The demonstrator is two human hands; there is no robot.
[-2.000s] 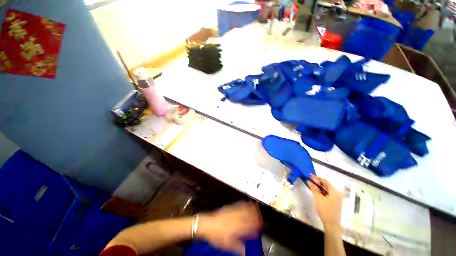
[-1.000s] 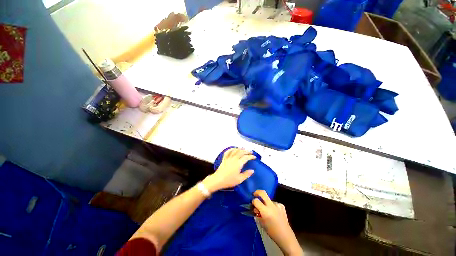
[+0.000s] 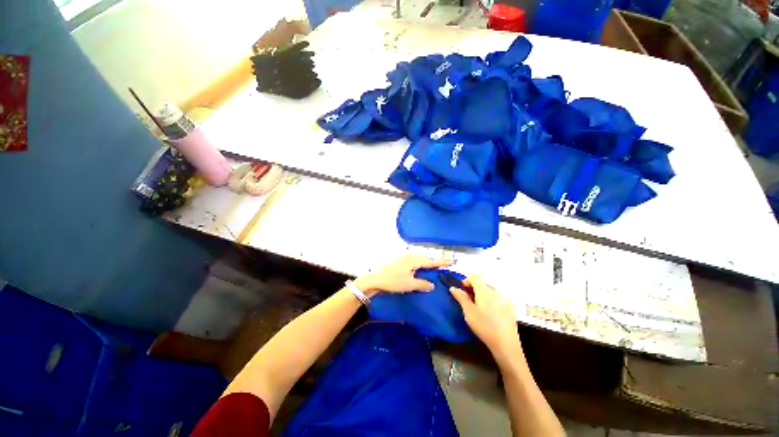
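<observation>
A blue pouch (image 3: 418, 309) lies at the near edge of the lower board, above the lap. My left hand (image 3: 403, 277) is on its upper left part, fingers spread over it, and holds it. My right hand (image 3: 485, 309) is at its upper right edge, with the dark thread snips (image 3: 450, 280) at the thumb and fingers; the snips are mostly hidden. A plain-faced pouch (image 3: 448, 224) lies on the board just beyond. A pile of blue pouches (image 3: 487, 111), some with white logos, is heaped on the white table behind.
A pink bottle (image 3: 202, 154) stands at the table's left end beside a small dark box (image 3: 162, 181). A stack of black pieces (image 3: 286, 70) is near the window. Blue bins (image 3: 51, 363) are at lower left. Brown cardboard (image 3: 700, 388) is under the table at right.
The held pouch has turned and shifted slightly. My right hand has moved up from its lower edge to its upper right edge. My left hand stays on it.
</observation>
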